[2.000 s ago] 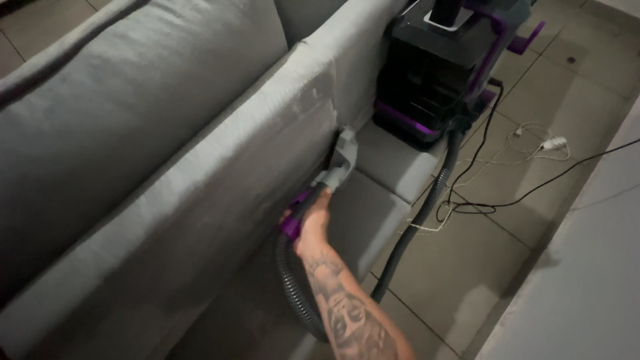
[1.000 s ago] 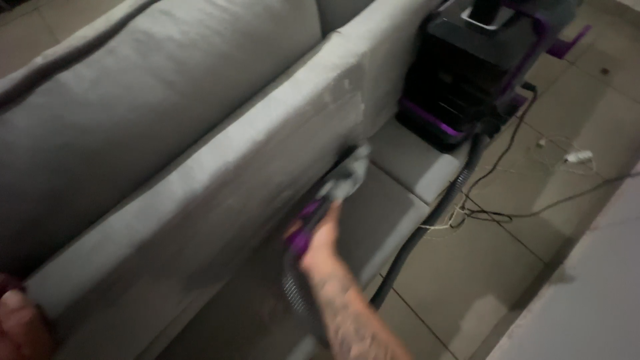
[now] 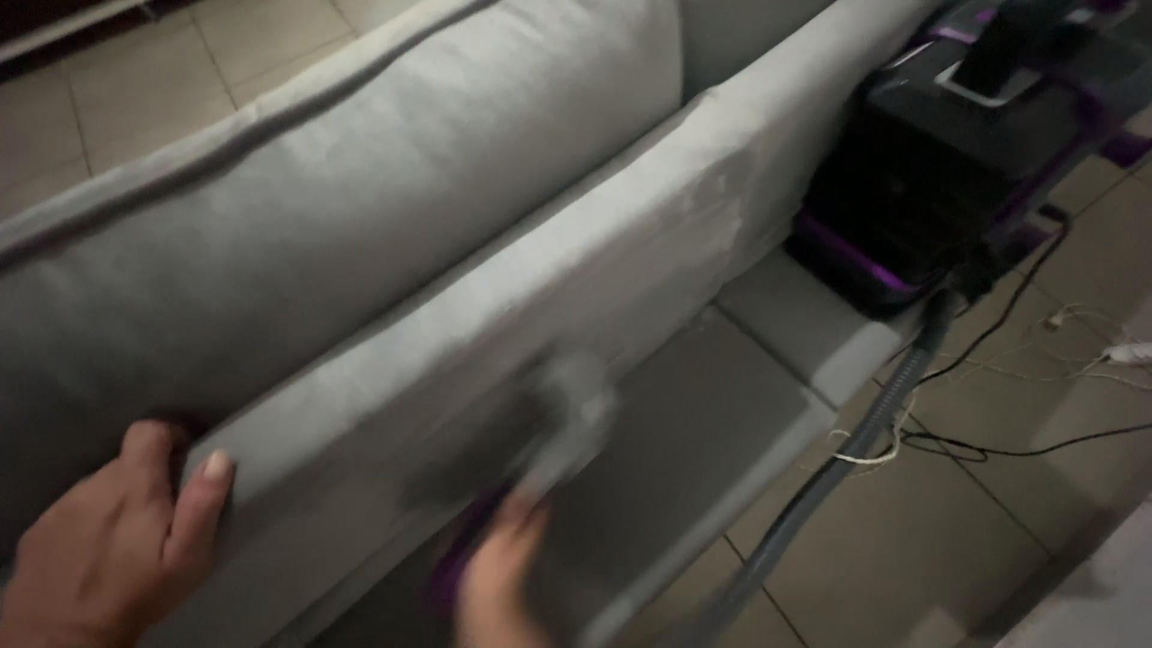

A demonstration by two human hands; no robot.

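Observation:
My right hand (image 3: 504, 558), blurred by motion, grips the purple handle (image 3: 463, 549) of an upholstery cleaning nozzle. The nozzle's clear grey head (image 3: 576, 414) is against or close to the side of a grey fabric sofa backrest (image 3: 630, 261), where darker, damp-looking patches show. At lower left, my left hand (image 3: 135, 531) grips the backrest's top edge, its thumb on the near side and its fingers partly hidden. A black and purple cleaning machine (image 3: 918, 171) stands at the upper right on the grey sofa base.
A grey corrugated hose (image 3: 846, 450) runs down from the machine beside the sofa base. Black cable (image 3: 999, 454) and a thin white cord (image 3: 868, 461) lie on the tiled floor, near a white plug or adapter (image 3: 1129, 354). A large grey cushion (image 3: 405, 198) lies behind the backrest.
My left hand, only partly in view a second ago, now rests fully visible on the backrest's edge. My right hand has drawn the nozzle back along the fabric, away from the machine.

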